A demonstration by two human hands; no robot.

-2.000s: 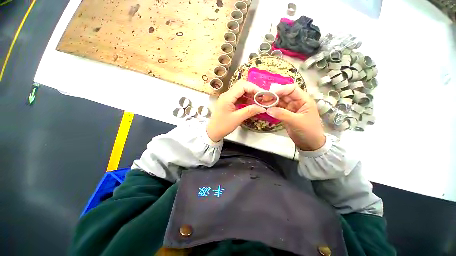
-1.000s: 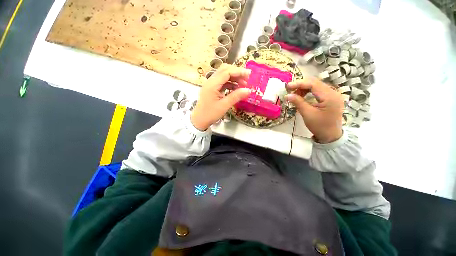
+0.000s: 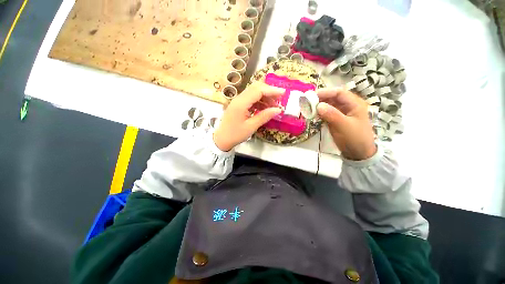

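My right hand [image 3: 348, 121] pinches a pale ring [image 3: 308, 105] between thumb and fingertips, its opening partly facing me, above the right part of the pink block [image 3: 289, 83]. A small white piece [image 3: 293, 104] lies on the block, just left of the ring. My left hand [image 3: 242, 117] is over the block's left side, thumb and fingers apart, with nothing seen between them. The block rests on a mottled yellow-black round cushion [image 3: 282, 137], partly hidden by my hands.
A brown wooden board [image 3: 149, 41] lies at the left with rings [image 3: 237, 65] along its right edge. Several set-aside rings [image 3: 194, 113] stand near the table edge. A heap of rings [image 3: 382, 83] lies right. A dark cloth [image 3: 320, 37] lies on pink beyond the cushion.
Two seconds ago both hands held a ring together. They have since parted; the right hand holds a ring at the right, now turned with its opening more visible than one second ago.
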